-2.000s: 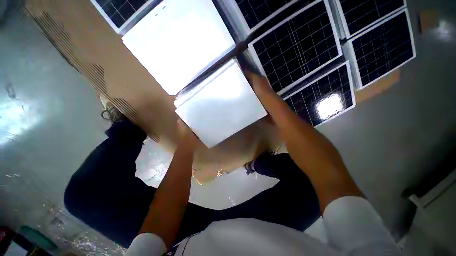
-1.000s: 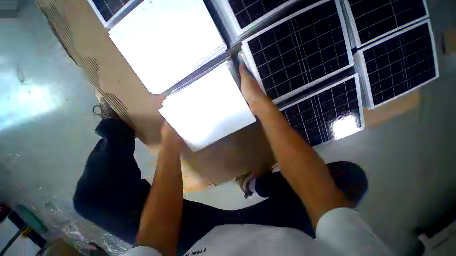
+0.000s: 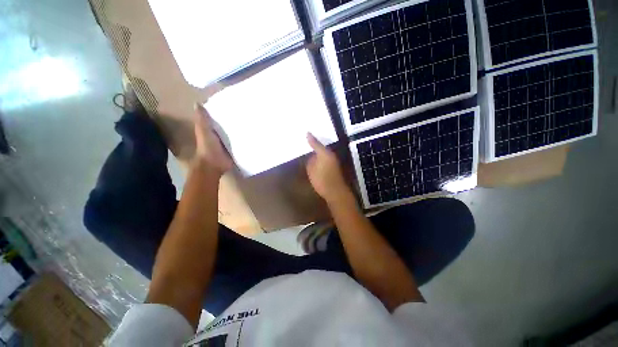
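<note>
A stack of panels with its white backs up (image 3: 271, 112) lies on brown cardboard in front of me, beside a larger white-backed stack. My left hand (image 3: 211, 144) holds its left edge, fingers stretched along the side. My right hand (image 3: 324, 168) is at its near right corner, with one finger over the top near the edge. The stack is between my hands. The undersides of the fingers are hidden.
The larger white-backed stack (image 3: 227, 34) is beyond it. Dark-faced panel stacks (image 3: 406, 61) stand close on the right, one near my right forearm (image 3: 417, 159). Cardboard (image 3: 288, 203) reaches toward my feet. A brown box (image 3: 57, 315) is at lower left.
My right hand has moved from the stack's right side to its near right corner. My left hand has moved up along the left edge. The small stack's stepped edges now look more even.
</note>
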